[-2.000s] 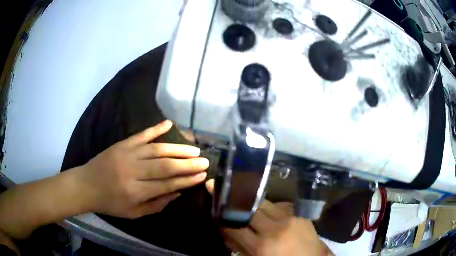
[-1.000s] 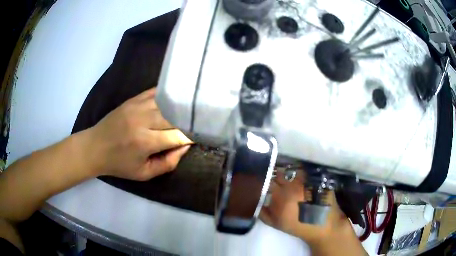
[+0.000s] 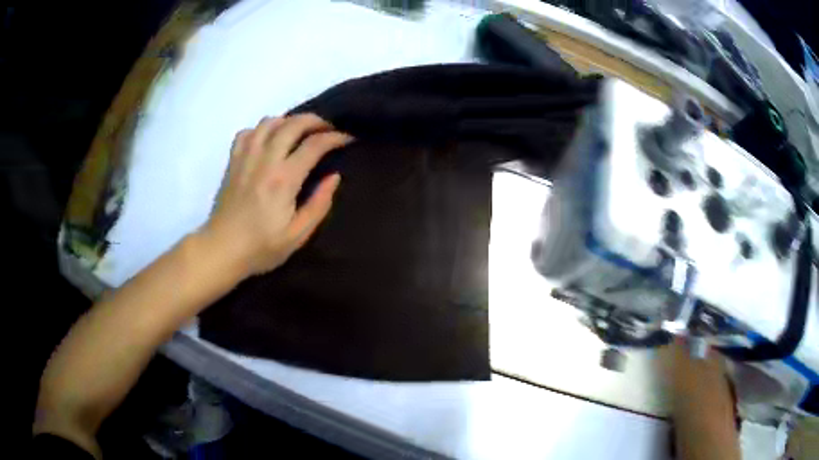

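A dark brown-black garment panel (image 3: 404, 252) lies flat on the white sewing table (image 3: 215, 90), left of the sewing machine (image 3: 664, 189). Its upper part is bunched in darker folds that reach back behind the machine head. My left hand (image 3: 274, 189) rests on the panel's upper left, with thumb and curled fingers apart. My right hand (image 3: 696, 368) is blurred at the lower right, below the machine head; its fingers are hidden behind the machine's front parts. The needle area is blurred, and the panel's straight right edge lies left of it.
A dark, green-tipped thread cone (image 3: 521, 45) lies behind the folded cloth. Other dark cones and cables are at the upper right. The table's worn tan edging (image 3: 117, 162) curves round the left side. A black band (image 3: 797, 305) wraps the machine arm.
The view has shifted, so the machine appears smaller and farther right. The panel has come out from under the machine head to the left and lies spread. My left hand's pinch has opened.
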